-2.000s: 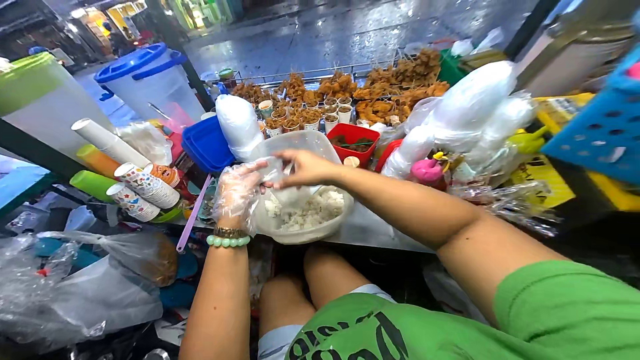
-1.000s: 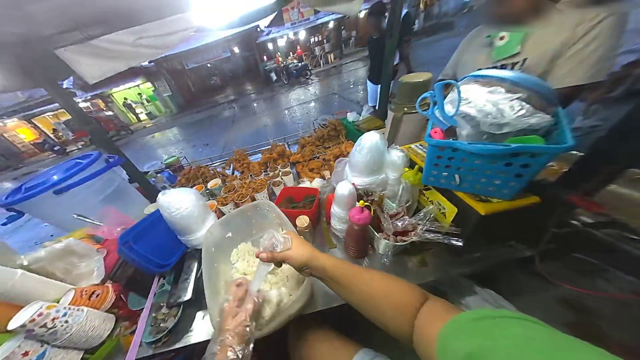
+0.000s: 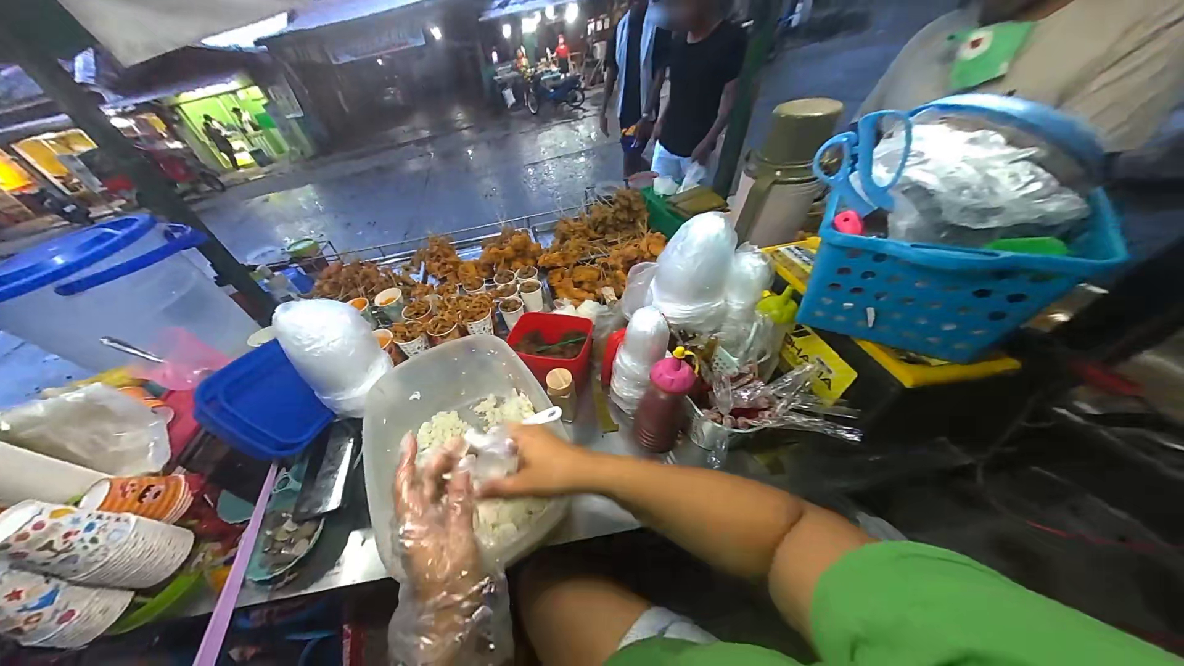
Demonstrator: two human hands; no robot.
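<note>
A translucent plastic tub [image 3: 393, 421] of white rice [image 3: 504, 523] stands before me, tilted in view. Over it, my left hand [image 3: 439, 518] wears a clear plastic glove, its fingers partly spread beside a small clear plastic bag [image 3: 490, 453]. From the right, my bare right hand [image 3: 541, 462] grips that bag; a white spoon handle [image 3: 543, 416] shows just above its fingers. Whether the left fingers pinch the bag is unclear. Behind the tub are a red container [image 3: 552, 347] with dark food and a small wooden-topped jar [image 3: 561, 393].
Fried food [image 3: 592, 254] and filled cups [image 3: 481, 314] line the back. Wrapped white stacks [image 3: 328, 351], a blue lid [image 3: 264, 398] and paper cups [image 3: 92, 546] lie left. A pink-capped bottle [image 3: 664, 407] and a blue basket [image 3: 934, 291] are on the right. People stand beyond the stall.
The view has swung to the right. My right hand has a white spoon handle showing above it now. My hands remain over the tub.
</note>
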